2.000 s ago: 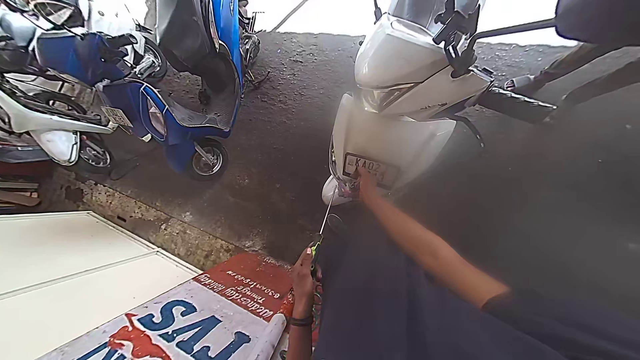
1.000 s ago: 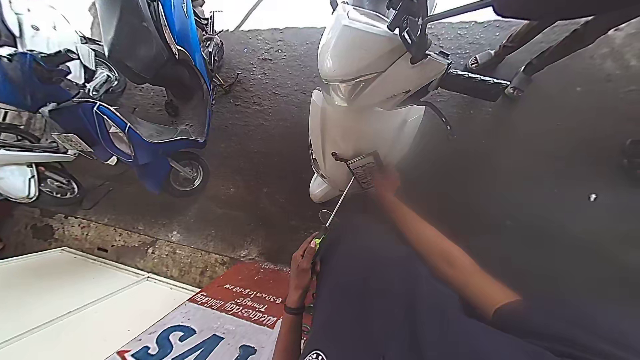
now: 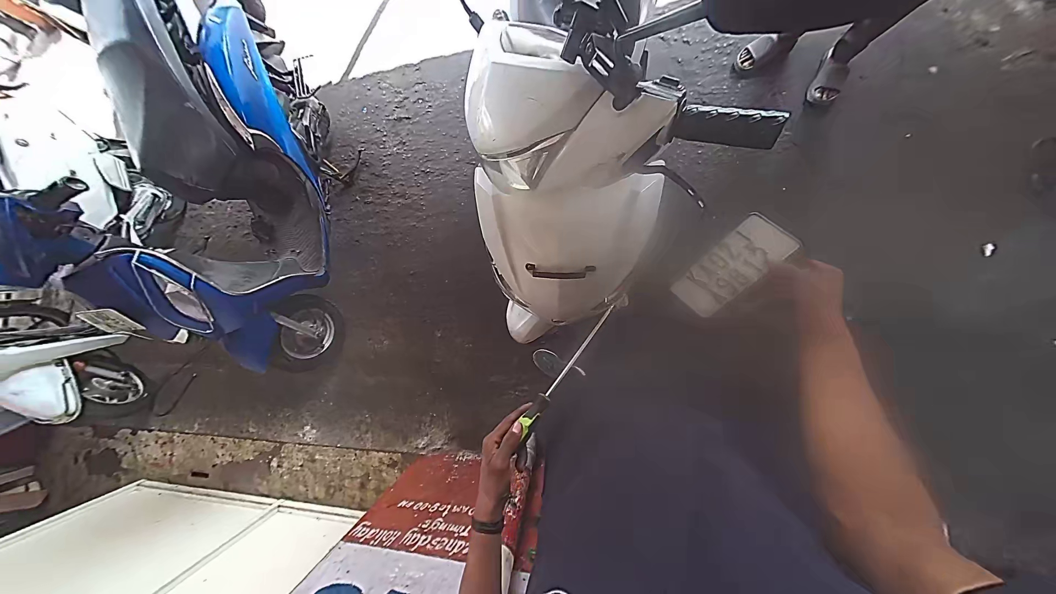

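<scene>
A white scooter (image 3: 569, 223) faces me, with a dark bracket (image 3: 561, 272) on its front panel. My left hand (image 3: 505, 445) is closed around the green and black handle of a long screwdriver (image 3: 573, 363); its shaft points up toward the lower edge of the front panel, and whether the tip touches cannot be told. Right of the scooter, my right hand (image 3: 817, 289) grips a licence plate (image 3: 734, 264) by its edge. The plate bears writing, is tilted and looks blurred, apart from the scooter.
Blue scooters (image 3: 206, 305) and other two-wheelers are parked on the left. A person's feet in sandals (image 3: 827, 81) are at the upper right, beyond the handlebar grip (image 3: 730, 125). A red and white painted signboard (image 3: 412, 520) and a pale panel (image 3: 190, 536) lie along the bottom left.
The licence plate was at the scooter's front panel in the earlier frames; my right hand has moved it off to the right. The bracket is now uncovered. My left hand still holds the screwdriver.
</scene>
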